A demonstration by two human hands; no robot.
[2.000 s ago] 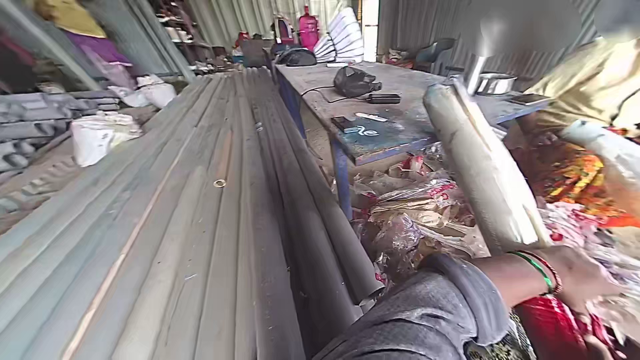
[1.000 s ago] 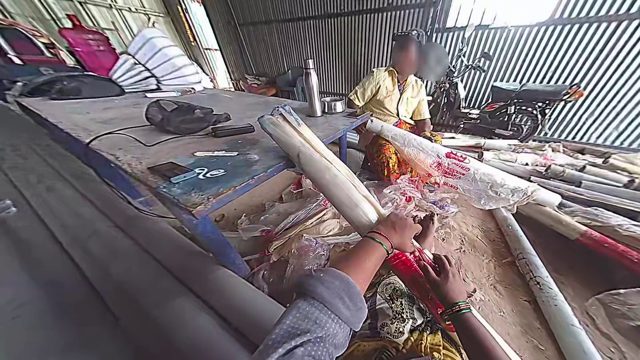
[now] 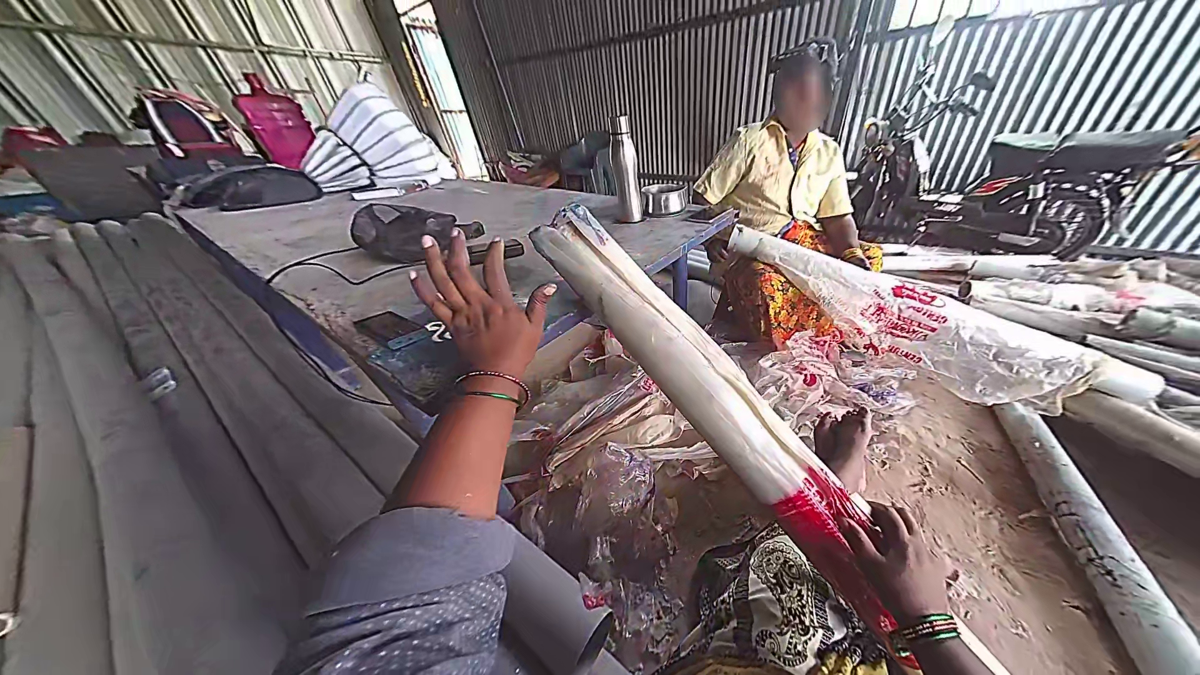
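Note:
A long, pale roll or tube in clear plastic wrap (image 3: 675,375) slants from the table's edge down to my lap. Its lower part is covered by red plastic film (image 3: 830,525). My right hand (image 3: 895,558) rests on this red part, fingers curled over it; how firmly it grips is not plain. My left hand (image 3: 489,314) is raised in the air with fingers spread, left of the roll and in front of the table, holding nothing. Crumpled clear plastic bags (image 3: 619,487) lie on the ground below the roll.
A metal table (image 3: 309,225) bears a steel bottle (image 3: 624,169), a steel bowl (image 3: 665,199) and a black cable. Long grey pipes (image 3: 187,403) lie at left. A seated person (image 3: 783,178) is beside another plastic-wrapped tube (image 3: 937,319). A motorcycle (image 3: 1022,187) stands behind more tubes.
My left hand has come off the roll and is now raised to its left with spread fingers. My right hand remains at the red film. The view has swung to the right since the oldest frame.

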